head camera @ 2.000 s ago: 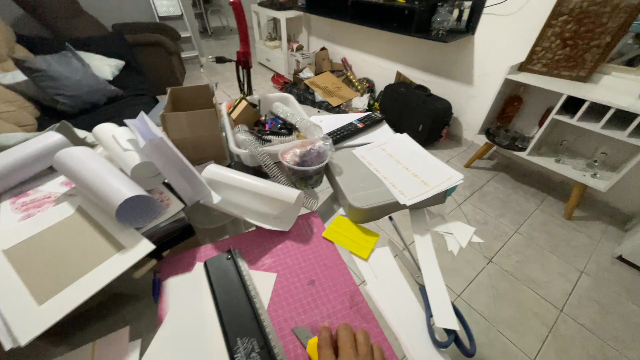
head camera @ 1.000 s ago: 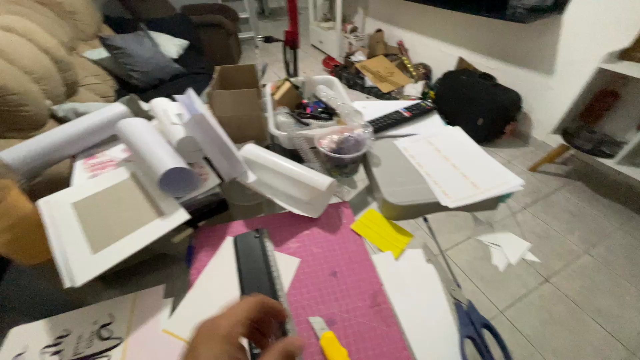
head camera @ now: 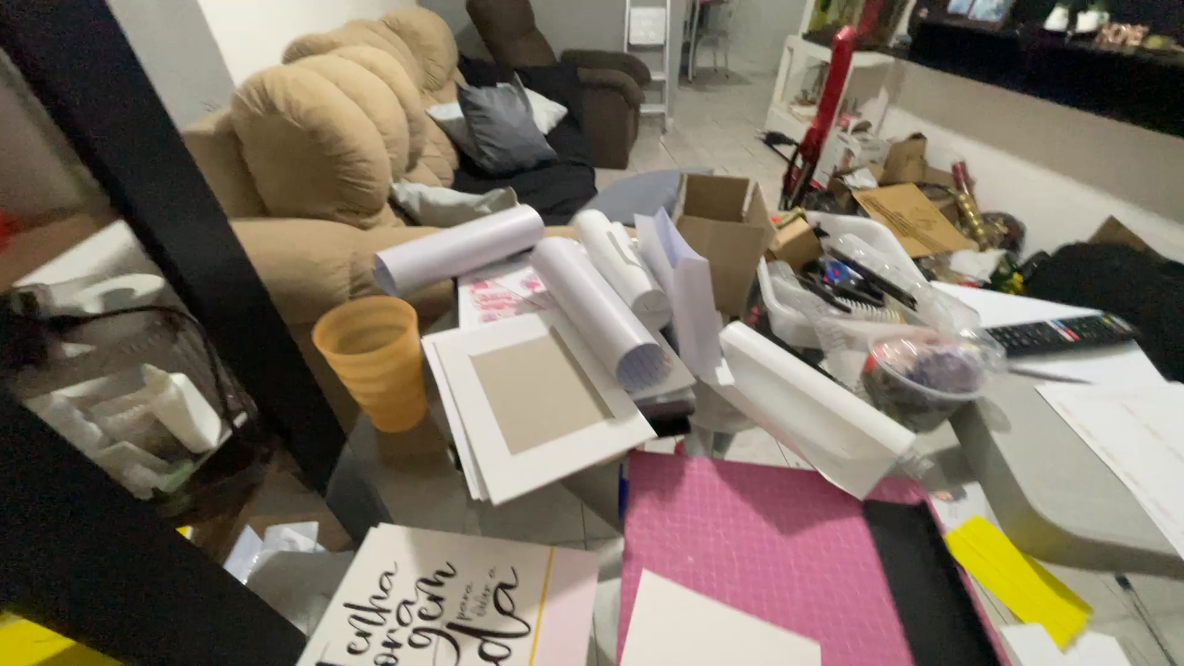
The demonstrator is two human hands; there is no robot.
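Neither of my hands shows in the head view now. A pink cutting mat (head camera: 731, 546) lies at the lower middle, with a blank white sheet (head camera: 708, 629) on its near part. The black ruler (head camera: 930, 583) rests along the mat's right side. A lettered print (head camera: 453, 592) lies left of the mat, at the bottom edge. Farther back is a white mat-board frame (head camera: 518, 472) around a grey-beige panel. A yellow piece (head camera: 1022, 578) sits right of the ruler. The yellow utility knife is out of view.
An orange plastic cup (head camera: 375, 365) stands at the table's left. Rolled papers (head camera: 597, 314), a cardboard box (head camera: 721, 231), a white bin (head camera: 786, 310) of supplies and a plastic tub (head camera: 925, 375) crowd the back. A remote control (head camera: 1059, 333) lies at the right. A dark post (head camera: 194, 250) rises at the left.
The view has swung left. The hand over the ruler one second ago is out of view. The ruler now lies at the mat's right side, farther right of the white sheet.
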